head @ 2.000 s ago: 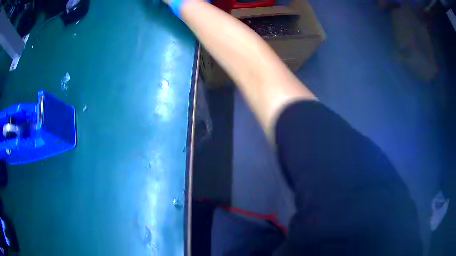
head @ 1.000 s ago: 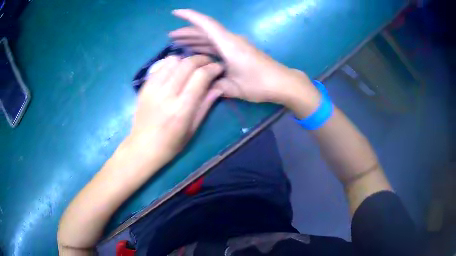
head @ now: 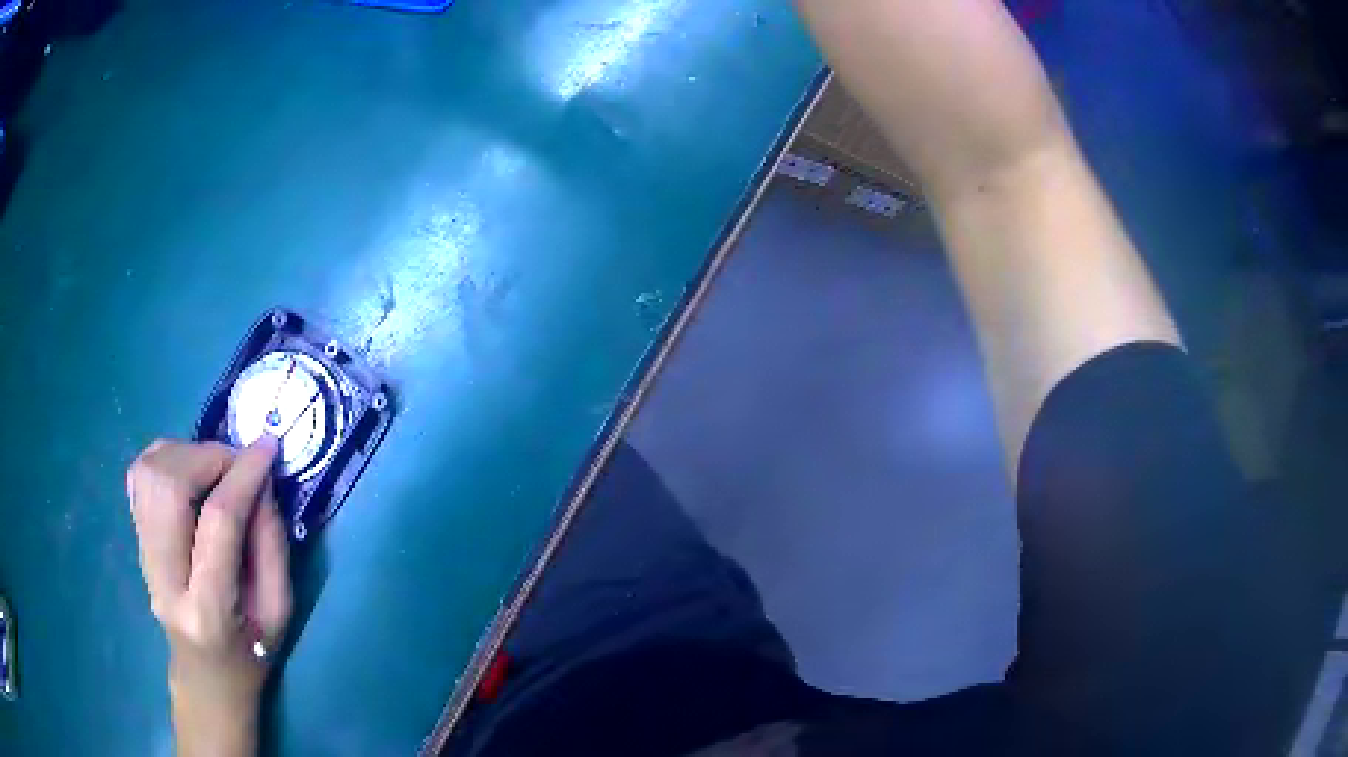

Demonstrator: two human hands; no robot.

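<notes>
A black speaker housing (head: 359,481) lies on the bench at left, with screw posts at its corners. A round, glaring white speaker driver (head: 281,402) sits in it. My left hand (head: 215,540) is at the housing's lower left side, fingers pinched together with the tips at the driver's lower edge. A small white connector tip (head: 260,648) shows below the fingers by the palm; the wires between are mostly hidden by the hand. My right hand is out of view beyond the top edge; only the bare forearm and dark sleeve show.
The green-teal bench top (head: 488,355) ends in a dark edge (head: 651,362) running diagonally. A brown cardboard box (head: 858,133) is beyond the edge, partly behind my right arm. Part of a blue plastic bin (head: 407,5) shows at the top. A pale-edged object (head: 8,648) is cut off at left.
My hands, together over a dark object one second ago, are now apart. My right arm has reached up out of view, and the housing with its driver is uncovered. The camera view has also shifted.
</notes>
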